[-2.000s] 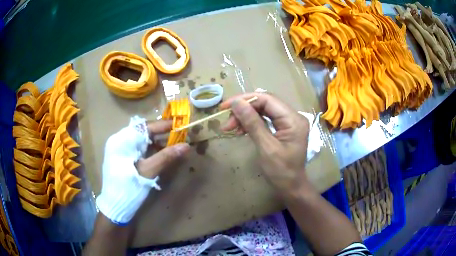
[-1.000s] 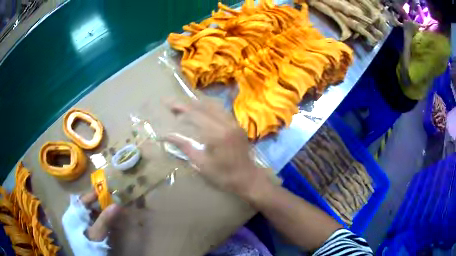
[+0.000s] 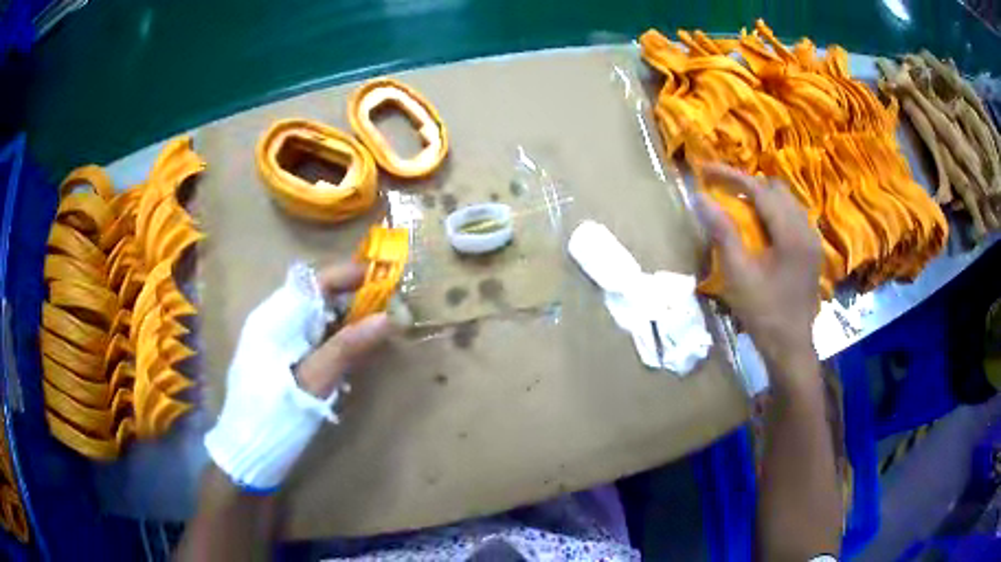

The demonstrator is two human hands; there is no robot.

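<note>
My left hand (image 3: 288, 368), in a white glove with bare fingertips, holds a small bundle of orange strip (image 3: 381, 270) between fingers and thumb, left of the glue cup. My right hand (image 3: 765, 255), bare, is at the left edge of the heap of orange strips (image 3: 867, 165), with its fingers around orange strips; whether they are lifted off the heap cannot be told. The white glue cup (image 3: 480, 228) stands on clear film, with the thin pale stick (image 3: 540, 205) lying at it, pointing right.
Two oval orange rings (image 3: 313, 170) lie at the back left of the cardboard (image 3: 527, 406). A crumpled white cloth (image 3: 656, 313) lies right of the cup. Nested orange pieces (image 3: 82, 318) line the left edge. Tan strips (image 3: 953, 137) lie far right.
My right hand has let go of the stick and moved right to the orange heap. The stick now lies at the cup. My left hand still holds the orange bundle. The view has swung right and back.
</note>
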